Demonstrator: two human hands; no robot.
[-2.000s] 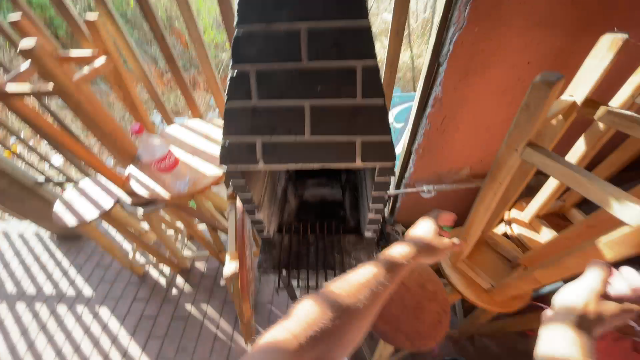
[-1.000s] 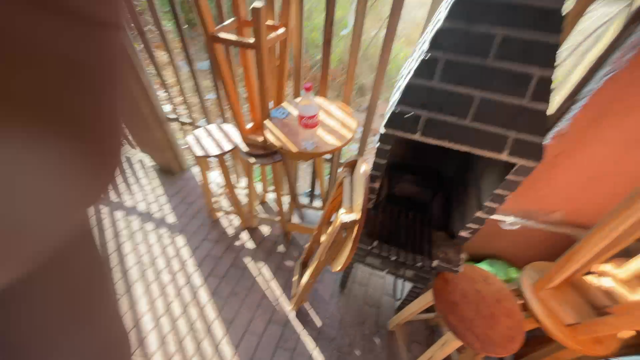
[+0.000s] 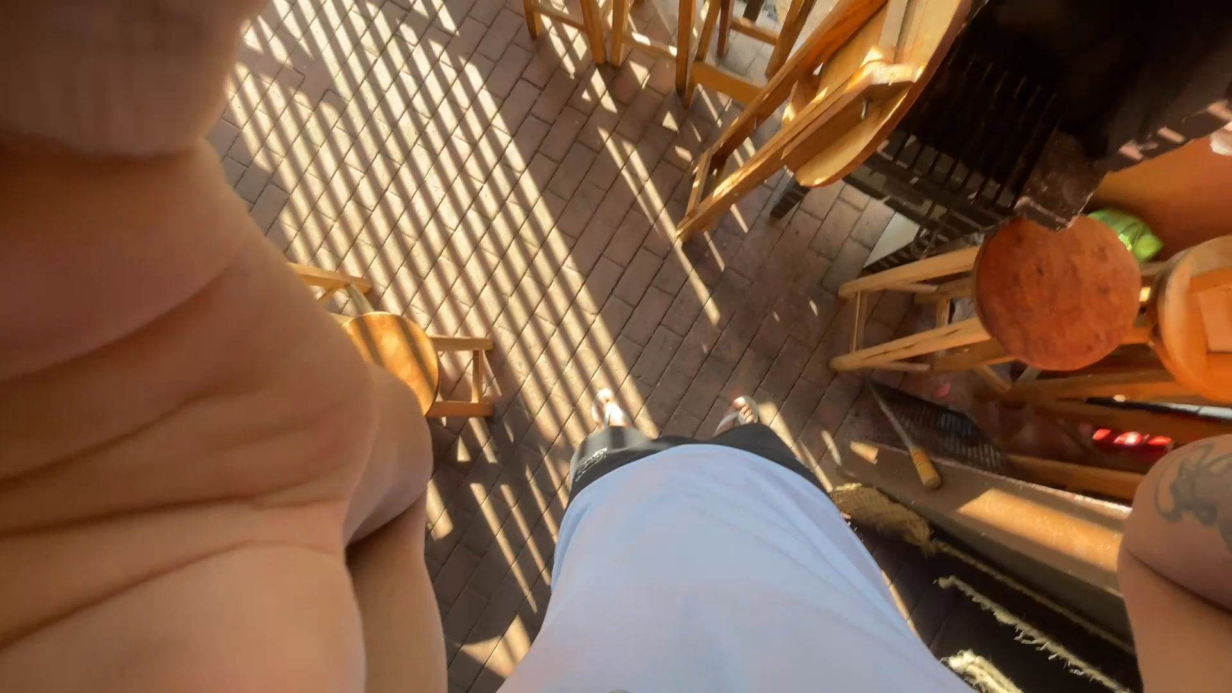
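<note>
My left hand (image 3: 192, 414) fills the left side of the head view, very close to the lens. Its creased skin shows, but its fingers cannot be made out, and any contact is hidden. A wooden stool with a round yellowish seat (image 3: 393, 351) is partly covered behind it. At the right edge only part of my tattooed right arm (image 3: 1189, 520) shows; my right hand is out of view. A wooden stool with a reddish round seat (image 3: 1057, 293) stands at the right. Near it, a tool with a wooden handle (image 3: 924, 468) lies on a ledge beside a dark mesh.
Brick paving (image 3: 539, 221) lies under striped sunlight around my sandalled feet. A leaning wooden folding chair (image 3: 857, 106) is beside the dark metal grill (image 3: 972, 135) of the fireplace. Another round wooden seat (image 3: 1198, 313) is at the right edge, near a green bag (image 3: 1128, 234).
The view has swung down to the floor and my body. Both hands were apart at the right two seconds ago; now the left is large at the left and the right is out of view.
</note>
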